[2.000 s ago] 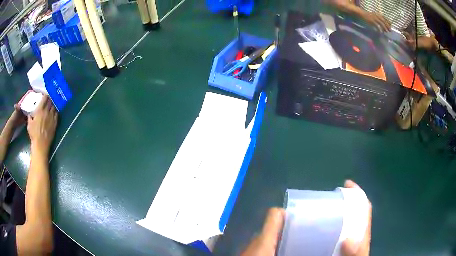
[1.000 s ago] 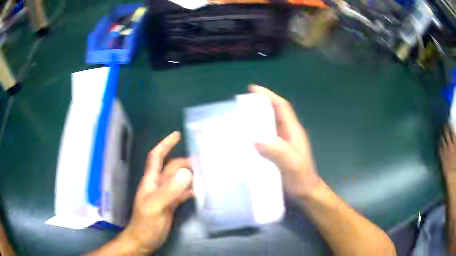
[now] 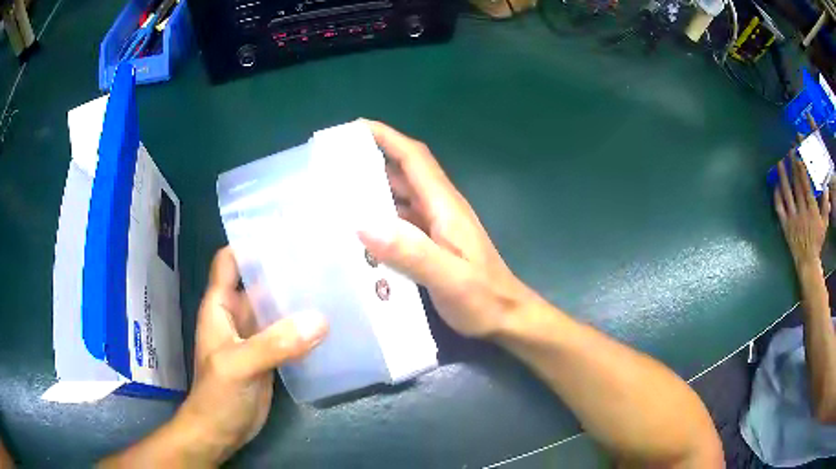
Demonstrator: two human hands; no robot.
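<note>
A box-like unit is held tilted over the green bench. Its frosted translucent tub (image 3: 316,353) faces left and its white cover (image 3: 353,174) faces right, the two joined. Two small brownish ovals show on the cover's side. My left hand (image 3: 240,357) grips the tub side, with the thumb on its face. My right hand (image 3: 440,247) grips the cover side, with the thumb near the ovals and the fingers behind. The inside of the tub is not clearly visible. An open blue and white carton (image 3: 156,293) lies left of my hands.
A blue tool bin (image 3: 147,64) and a black radio unit (image 3: 321,41) stand at the back. Loose wires and parts lie at the back right. Another person's hand (image 3: 803,215) rests by a blue and white box (image 3: 814,160) at the right edge. The bench edge curves at lower right.
The view has swung right, so the carton and bin now lie further left. My left hand, loosely beside the unit a second ago, now grips the tub. The two ovals now show.
</note>
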